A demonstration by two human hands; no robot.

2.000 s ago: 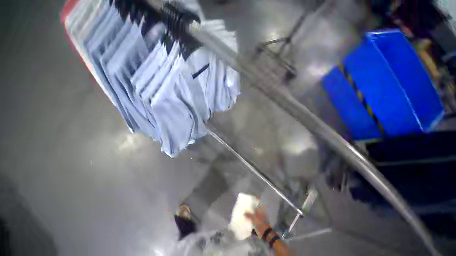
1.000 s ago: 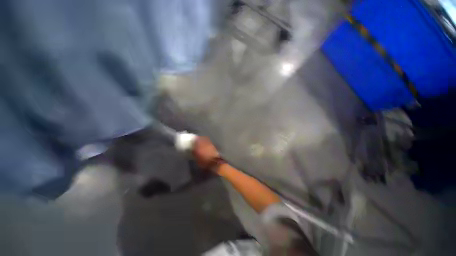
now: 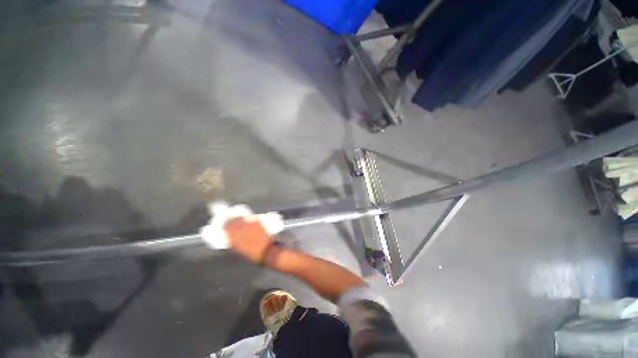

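Note:
My right hand [image 3: 248, 238] is closed on a white wad, which looks like a wiping cloth [image 3: 218, 227]. The wad is pressed on or around a silver rack bar [image 3: 322, 218] that runs in from the left edge. The bar meets a triangular metal rack base [image 3: 388, 245] at the centre. A thicker silver tube [image 3: 553, 159] runs from there to the right edge. The fingers are partly hidden by the cloth. My left hand is not in view.
Dark garments [image 3: 490, 49] hang at the upper right beside another rack foot [image 3: 374, 77]. A blue bin [image 3: 336, 10] is at the top. A foot in a light shoe [image 3: 276, 308] shows at the bottom. Pale bundles [image 3: 622, 175] are at the right edge.
The view has swung along the rack: the light blue garments have left it, and the rack base now shows centrally. My right hand still holds the white wad on the bar.

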